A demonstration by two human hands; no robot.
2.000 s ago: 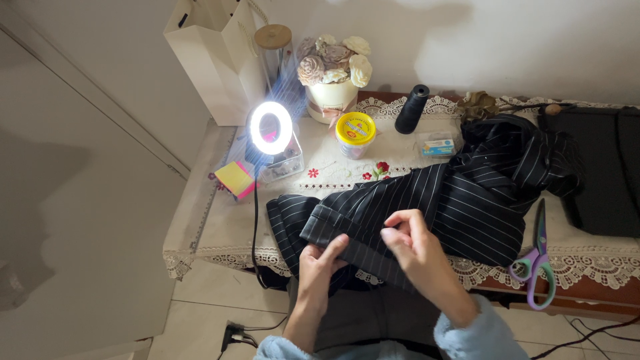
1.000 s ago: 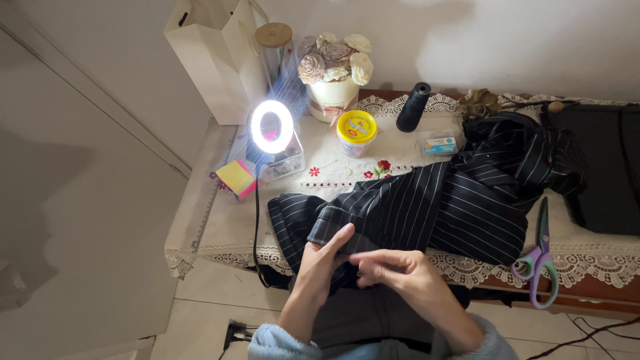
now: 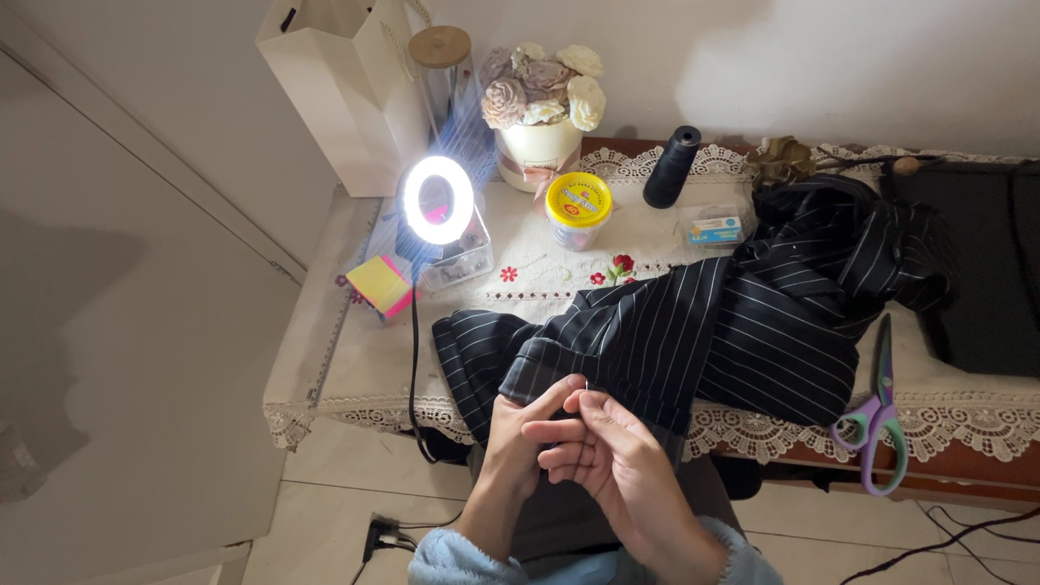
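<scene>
Black pinstriped fabric (image 3: 634,341), a garment with a folded hem, lies across the table and hangs over its front edge. My left hand (image 3: 524,439) holds the hem, thumb on top. Close against it, my right hand (image 3: 613,455) pinches a thin, shiny sewing needle (image 3: 587,385) between thumb and index finger, its other fingers curled loosely. Any thread is too fine to make out. Purple-and-green scissors (image 3: 877,414) rest to the right of the fabric, handles past the table edge. Behind the fabric stands a black thread cone (image 3: 673,166), beside a small clear box with a blue label (image 3: 715,230).
A lit ring lamp (image 3: 439,201) stands at the left by a clear plastic box (image 3: 463,256), sticky notes (image 3: 380,284) and a ruler (image 3: 345,309). Behind are a yellow-lidded tub (image 3: 578,207), a flower pot (image 3: 538,146) and a paper bag (image 3: 349,97). Cables (image 3: 934,552) run across the floor.
My right hand was raised over the hem, then dropped lower beside my left hand; now its fingertips are up near my left thumb, with the needle visible between them.
</scene>
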